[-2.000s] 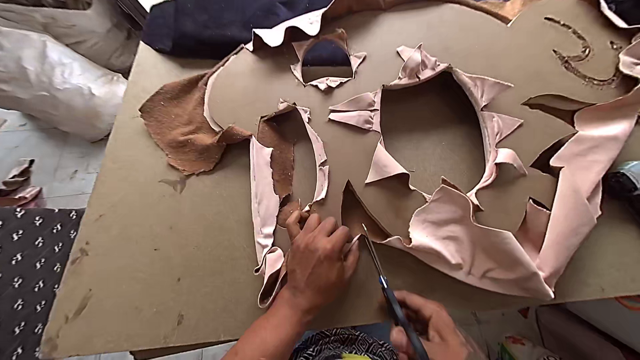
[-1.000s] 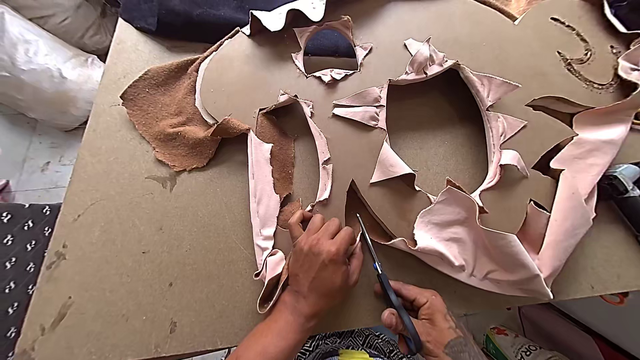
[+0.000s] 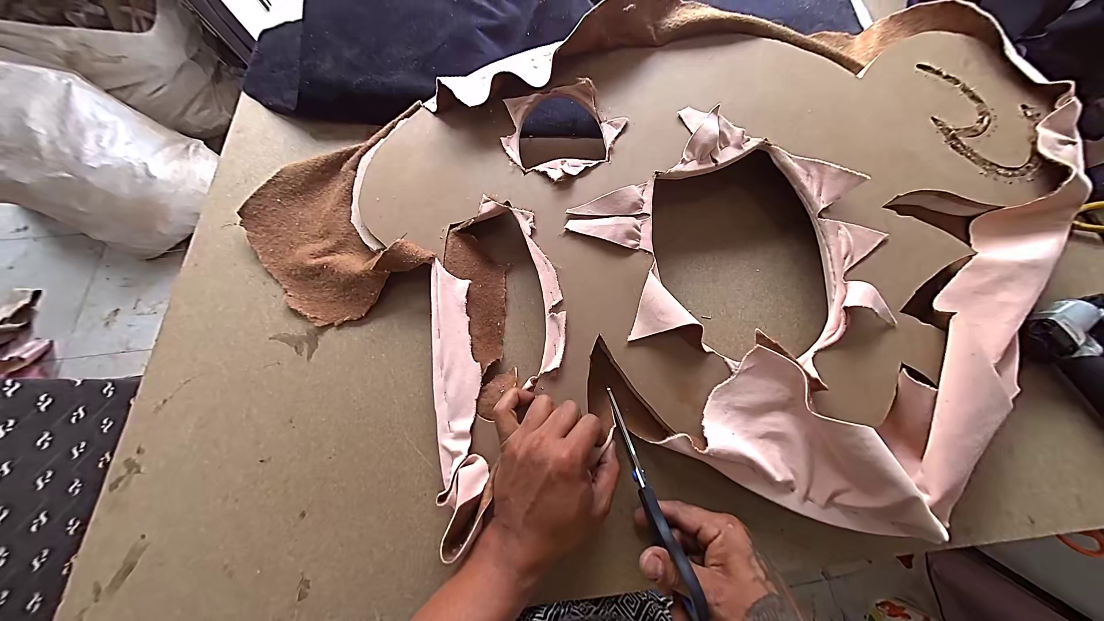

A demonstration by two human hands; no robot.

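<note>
A flat tan board cutout [image 3: 604,259] with several openings lies on the brown table, its edges wrapped in pink-backed brown fabric. My left hand [image 3: 552,474] pinches a fabric edge at the lower end of the narrow left opening. In my right hand [image 3: 707,556] is a pair of scissors [image 3: 660,517] with dark handles, the blades pointing up beside my left fingers and looking nearly closed. The blade tip lies over a dark pointed notch [image 3: 617,388] in the board. Pink fabric flaps [image 3: 793,431] fold along the lower edge, right of the scissors. Cut fabric tabs [image 3: 660,310] ring the large opening.
Dark blue fabric [image 3: 388,52] lies along the far edge of the table [image 3: 259,431]. White sacks [image 3: 95,155] stand on the floor at left, above a patterned dark cloth [image 3: 52,457]. A black and grey object [image 3: 1065,332] sits at the right edge.
The scissors have shifted slightly and look more closed than one second ago. My left hand stays at the same fabric edge.
</note>
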